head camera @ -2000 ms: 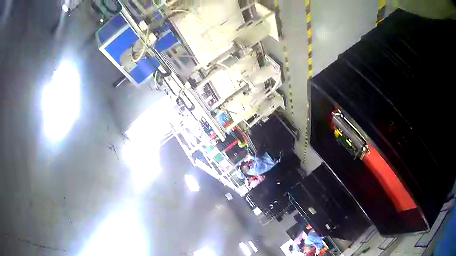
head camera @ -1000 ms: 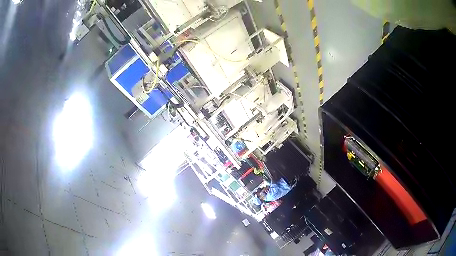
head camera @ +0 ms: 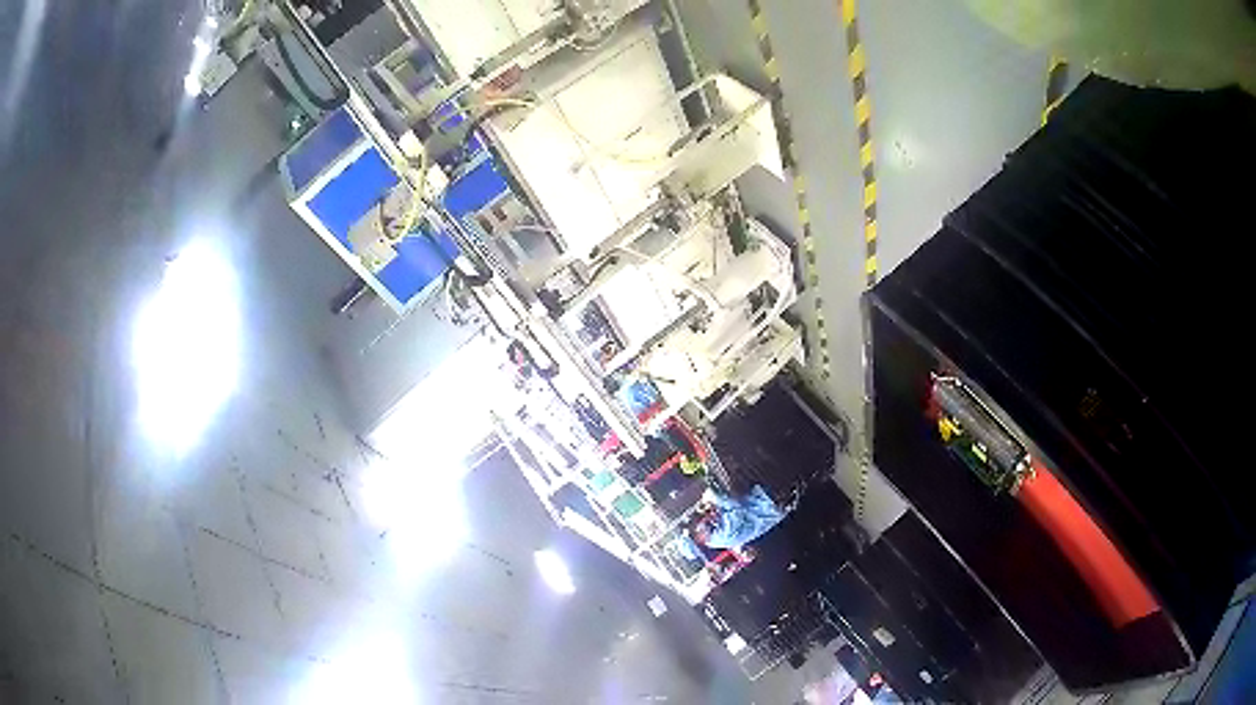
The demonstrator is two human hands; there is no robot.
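Observation:
A large black bin (head camera: 1088,289) with ribbed sides lies nearest, at the right of the tilted view. A red-orange panel (head camera: 1095,544) shows inside its open side. A circuit board assembly (head camera: 981,438) with yellow blocks and a grey part sits at the upper end of the red panel. Neither of my hands is in view.
Cream machines (head camera: 613,145) run diagonally through the middle, with a blue-panelled box (head camera: 351,200) beside them. A person in blue (head camera: 744,518) is at the line. More black bins (head camera: 937,606) stand below. Yellow-black tape (head camera: 865,152) marks the grey floor.
Over two seconds the whole view has shifted, with the bin and line now lower in the picture. In the last second it moved slightly left. The board assembly stays in the bin.

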